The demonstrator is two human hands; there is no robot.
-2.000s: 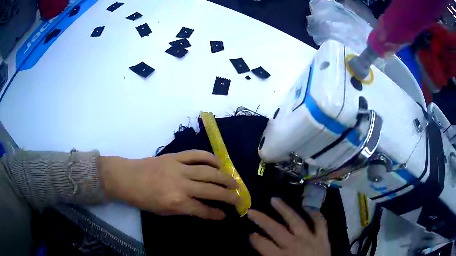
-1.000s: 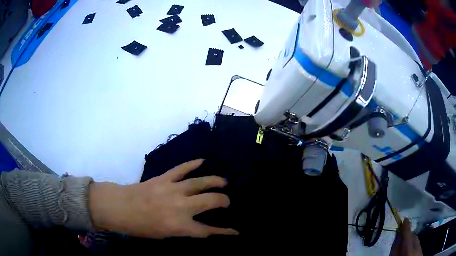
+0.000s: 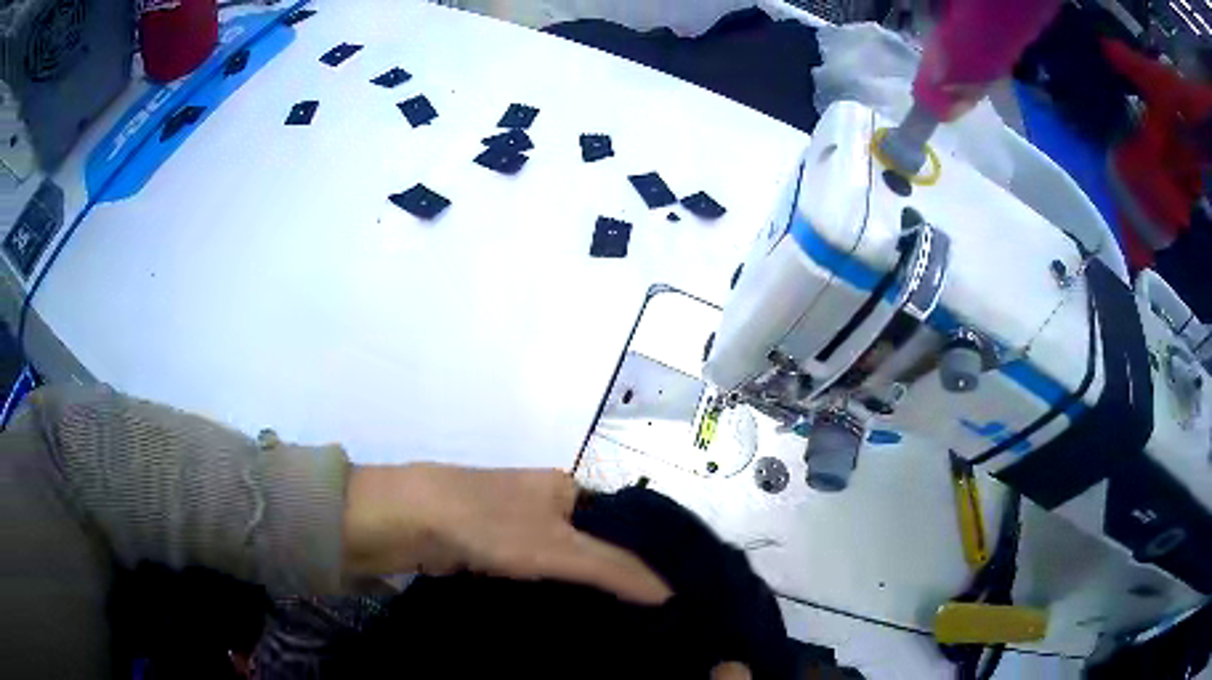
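Observation:
The black cloth [image 3: 638,531] is bunched at the table's front edge, pulled clear of the needle. My left hand [image 3: 492,531] lies on it and grips it, with some fingers hidden in the cloth. Only a fingertip of my right hand [image 3: 730,671] shows at the bottom edge, against the cloth; its grip cannot be told. The white sewing machine head [image 3: 851,279] stands at the right, its presser foot area and the shiny bed plate [image 3: 651,399] uncovered. The yellow template [image 3: 990,623] lies at the right, over the black shears [image 3: 990,585].
Several small black patches [image 3: 610,238] are scattered on the white table [image 3: 332,306]. Yellow snips [image 3: 969,511] lie right of the needle. A pink thread cone [image 3: 977,53] is above the head. A red tumbler [image 3: 178,37] stands at the far left, and dark fabric [image 3: 705,60] lies behind the table.
The cloth has come off the machine bed toward me, uncovering the plate. The yellow template has gone from the cloth to the right side. My right hand has moved from the right to the bottom edge.

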